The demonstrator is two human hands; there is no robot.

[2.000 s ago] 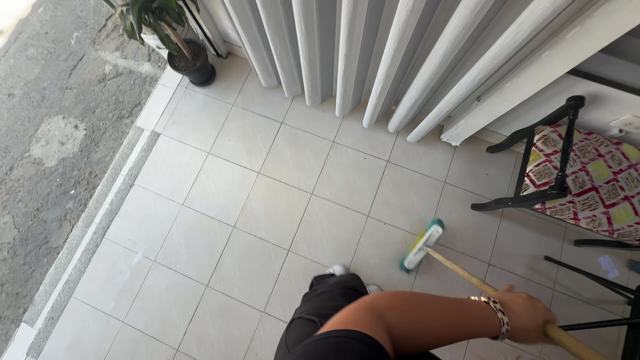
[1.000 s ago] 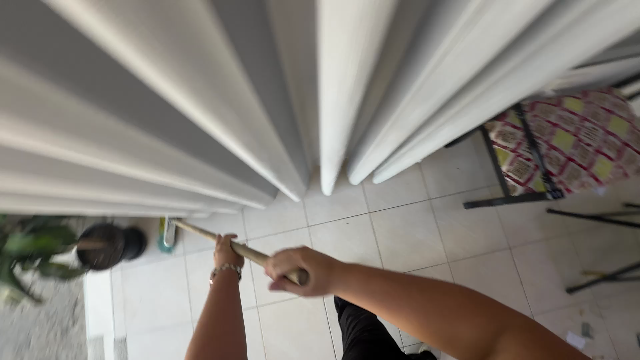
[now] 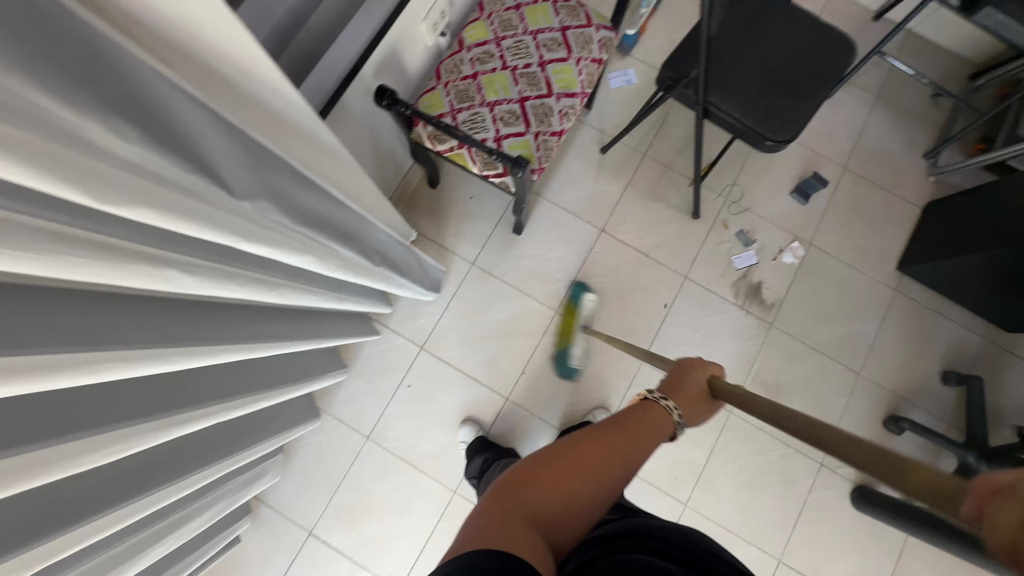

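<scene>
My left hand (image 3: 692, 392), with a patterned bracelet at the wrist, is closed around the middle of a wooden broom handle (image 3: 824, 440). At the right edge, blurred and partly cut off, my right hand (image 3: 996, 508) grips the handle's upper end. The broom head (image 3: 573, 330), green and yellow with a white top, is on the tiled floor in front of my shoes. Up and to the right of it lie a small pile of dirt (image 3: 752, 292), a white paper scrap (image 3: 745, 260), a crumpled scrap (image 3: 792, 253) and a dark flat piece (image 3: 810, 188).
Long pale curtains (image 3: 200, 320) hang at the left. A chair with a patterned seat (image 3: 516, 76) stands by the wall, and a black folding chair (image 3: 760, 72) is right of it. A black box-like object (image 3: 972, 248) and a wheeled chair base (image 3: 972, 420) are at the right.
The view has swung round from the curtains. The broom head, near the potted plant a second ago, is now on the floor near the chairs. Both hands remain on the handle, now farther apart.
</scene>
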